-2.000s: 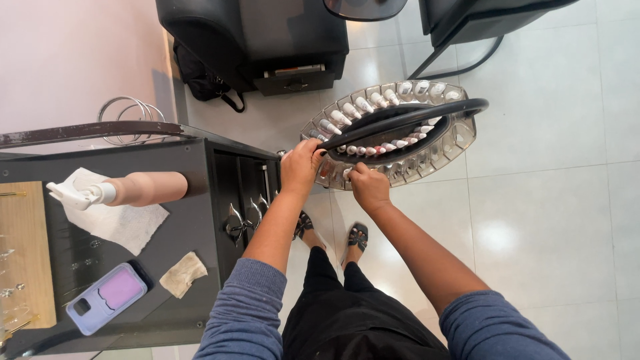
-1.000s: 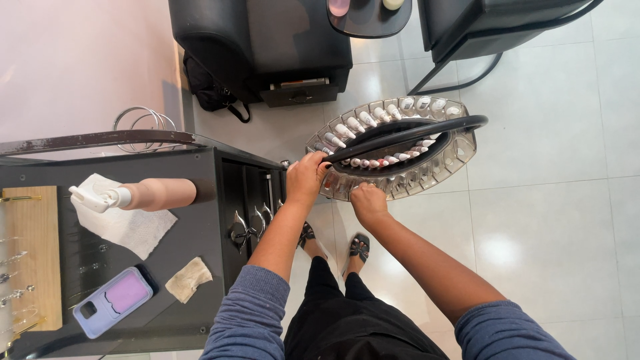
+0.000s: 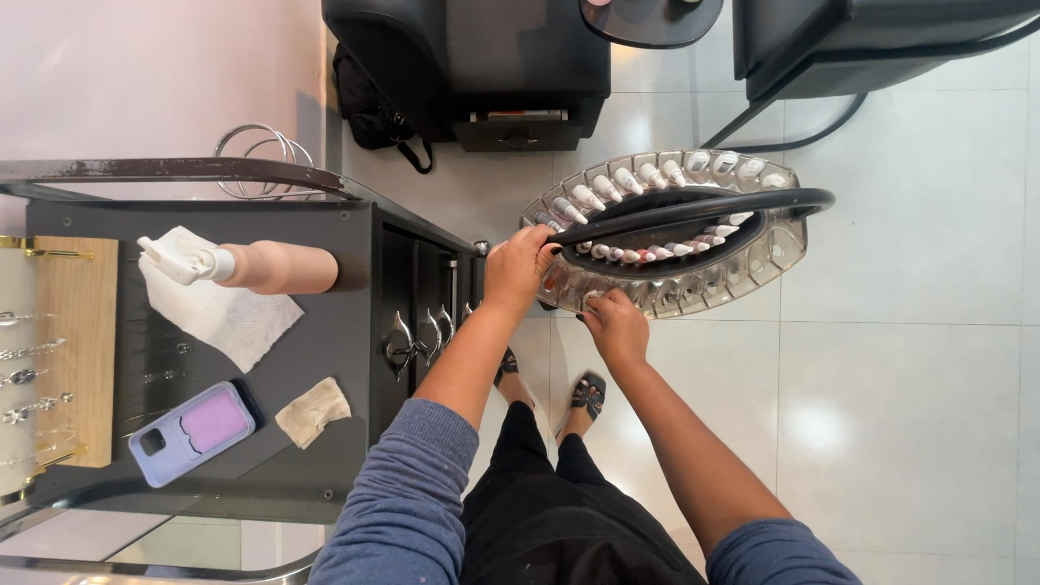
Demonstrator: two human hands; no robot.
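An oval clear plastic carrier (image 3: 715, 288) with a black arched handle (image 3: 691, 211) stands out in front of me. White-capped bottles (image 3: 605, 188) fill its far side, and a row of small pointed pieces in white and reddish tones (image 3: 646, 255) lines the inner edge. At the handle's left end, my left hand (image 3: 517, 264) is closed around it. My right hand (image 3: 615, 325) is at the carrier's near rim, its fingers pinched at a small whitish thing in one compartment; what exactly they hold is mostly hidden.
To the left, a dark trolley (image 3: 325, 227) carries a pink spray bottle (image 3: 284, 267), a white cloth (image 3: 236, 325), a phone in a lilac case (image 3: 192, 433), a crumpled beige cloth (image 3: 314, 412) and a jewelry stand (image 3: 77, 349). Black chairs (image 3: 520, 49) stand beyond on the tiled floor.
Both hands stay at the carrier, the left one on its handle throughout. The right hand remains by the near rim, with only a slight shift of its fingers.
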